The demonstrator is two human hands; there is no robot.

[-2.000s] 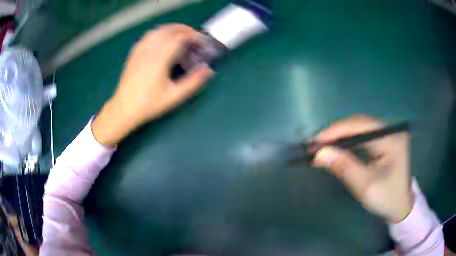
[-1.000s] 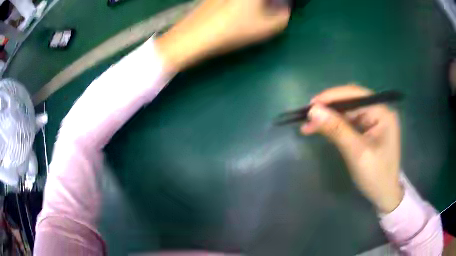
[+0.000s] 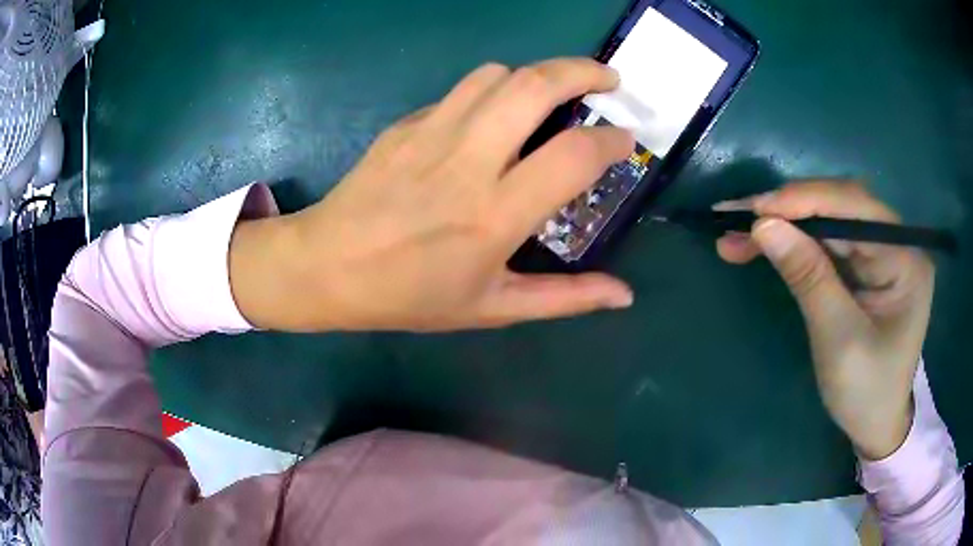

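A phone unit (image 3: 736,48) lies tilted on the green mat at the upper middle. Its white panel (image 3: 667,80) fills the upper half and its speckled circuit board (image 3: 587,219) the lower half. A small yellow flex cable (image 3: 642,160) shows between them. My left hand (image 3: 427,203) lies over the unit's left side, fingertips on the panel and near the board, thumb below the lower end. My right hand (image 3: 843,277) holds black tweezers (image 3: 854,229), their tips close to the unit's right edge; whether they touch it I cannot tell.
A white fan (image 3: 32,75) stands at the upper left with a white cord beside it. The mat (image 3: 480,395) is dark green and shiny. My pink-sleeved arms and torso fill the lower edge. White surfaces and a small red patch show beyond the mat's near edge.
The phone unit is now fully exposed under my left hand, which has come back from the far side. My right hand has moved a little right, tweezers now beside the unit. The view has shifted.
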